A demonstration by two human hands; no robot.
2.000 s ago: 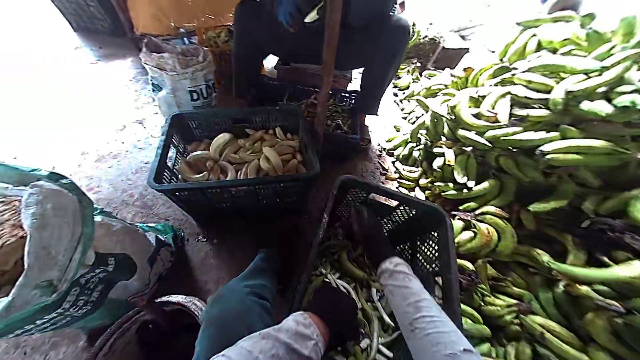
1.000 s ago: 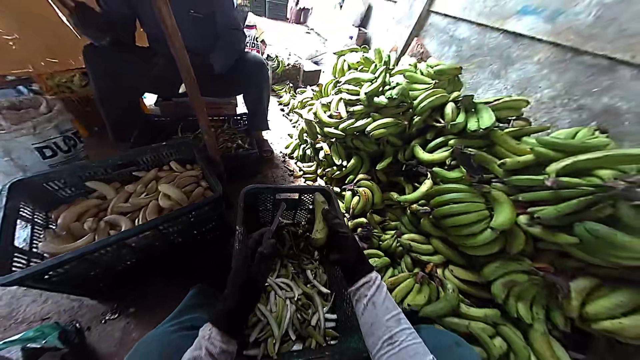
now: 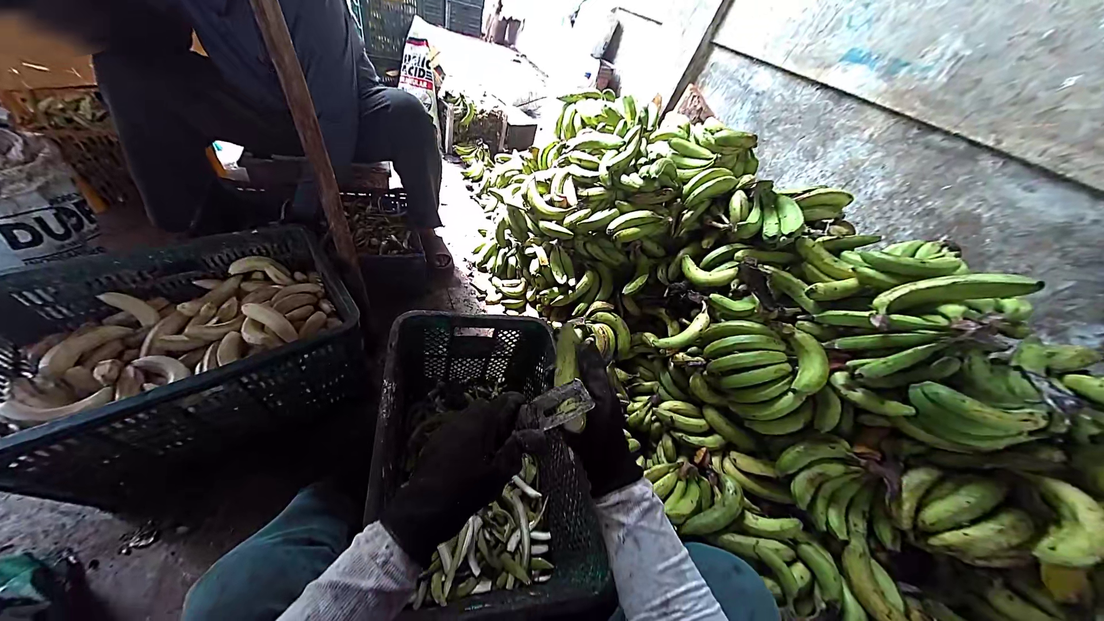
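Observation:
My left hand (image 3: 466, 461), in a black glove, grips a flat peeling tool (image 3: 556, 405) with a clear or shiny blade part. That tool lies against a green plantain (image 3: 567, 358), which my right hand (image 3: 601, 423), also black-gloved, holds upright over the crate's right side. Below both hands stands a dark plastic crate (image 3: 556, 561) between my knees, with green and pale peel strips (image 3: 509, 535) in it. Part of the plantain is hidden behind the tool and my right fingers.
A dark crate (image 3: 198, 379) of peeled plantains (image 3: 216, 319) stands at left, beside a wooden pole (image 3: 306, 121). Behind it sits a person (image 3: 267, 95) with a crate of peels (image 3: 379, 228). A large heap of green plantains (image 3: 750, 371) fills the right, along a wall (image 3: 906, 129). A printed sack (image 3: 43, 216) is far left.
Two seconds ago both hands were low in the peel crate; now they are raised over it, with the plantain in my right hand. The view has swung right.

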